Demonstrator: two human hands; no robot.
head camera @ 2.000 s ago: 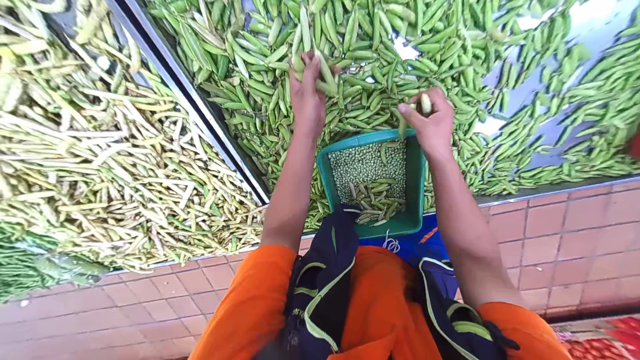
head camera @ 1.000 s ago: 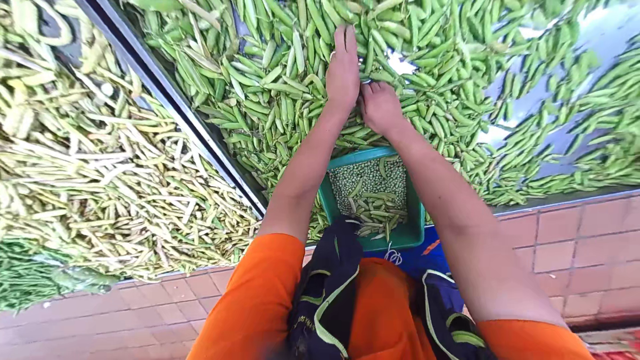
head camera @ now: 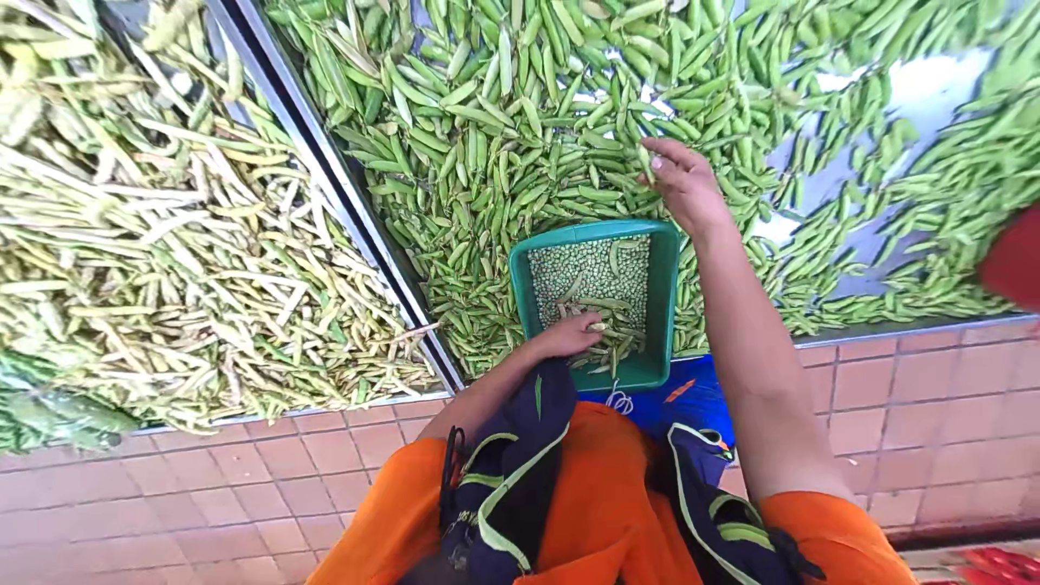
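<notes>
Inside the green plastic bin, my left hand is low over several pods lying on shelled green peas; a pale pod end shows at its fingertips. My right hand is above the bin's right corner, with a green pea pod pinched between thumb and fingers. Beyond and around the bin spread many green pea pods on a metal display counter.
Pale yellow-green bean pods fill the section at left, behind a metal divider. Leafy greens lie at the far left. A tiled counter front runs below. A red object is at the right edge.
My hands were close together over the pods beyond the bin. The left has come down into the bin; the right has moved right, apart from it.
</notes>
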